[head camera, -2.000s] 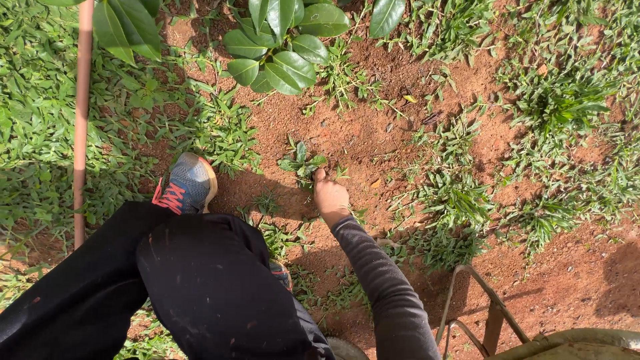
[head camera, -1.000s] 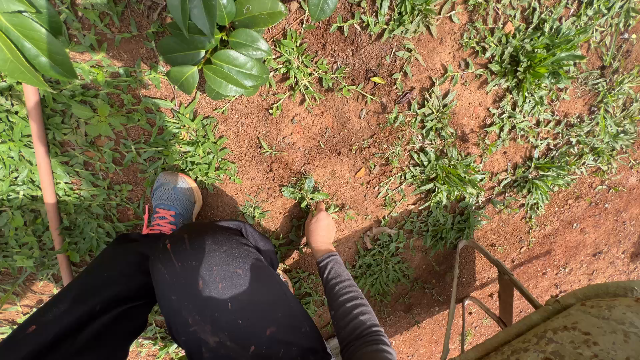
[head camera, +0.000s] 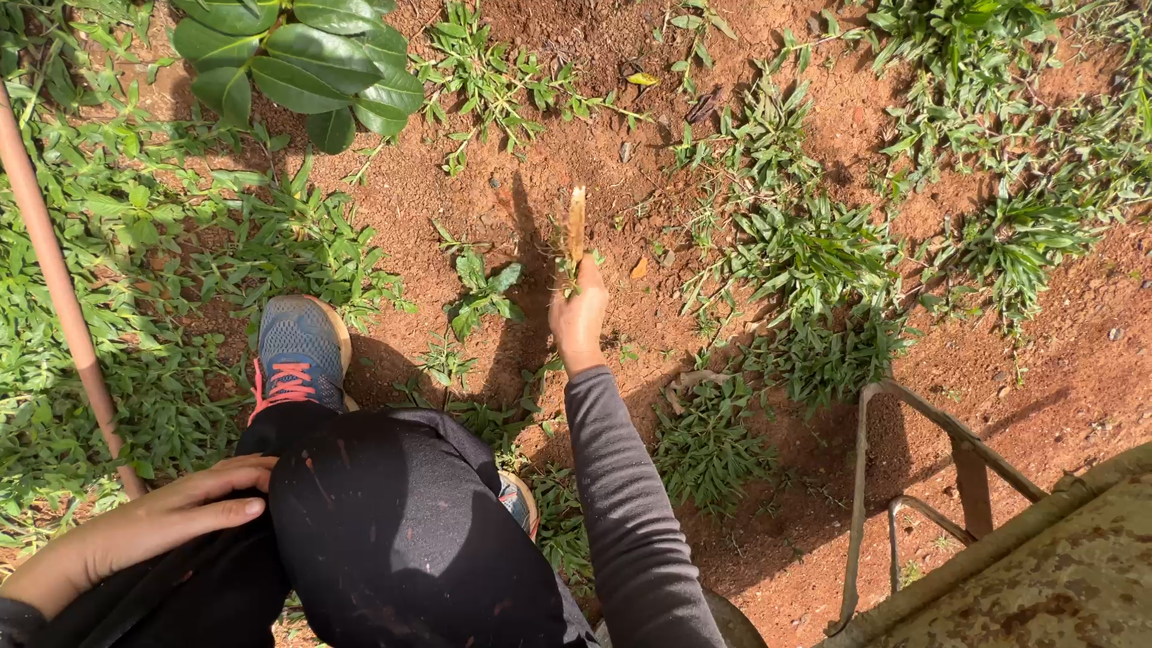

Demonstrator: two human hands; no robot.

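My right hand (head camera: 580,315) is closed around a short light-brown piece of wood (head camera: 576,225), with some thin weed stems beside it; the piece points away from me over the red soil. A small leafy weed (head camera: 484,292) grows in the soil just left of that hand. My left hand (head camera: 211,499) rests on my black trousers beside the bent knee, fingers together and holding nothing that shows.
A glossy-leaved plant (head camera: 310,63) stands at the upper left. A wooden pole (head camera: 58,279) lies along the left side. My blue shoe (head camera: 301,351) is on the soil. A wheelbarrow, its worn tray (head camera: 1035,576) and metal frame (head camera: 859,504) showing, stands at the lower right.
My right hand has come off the small leafy weed and now shows the wood piece to its right. My left hand has come into view at the lower left.
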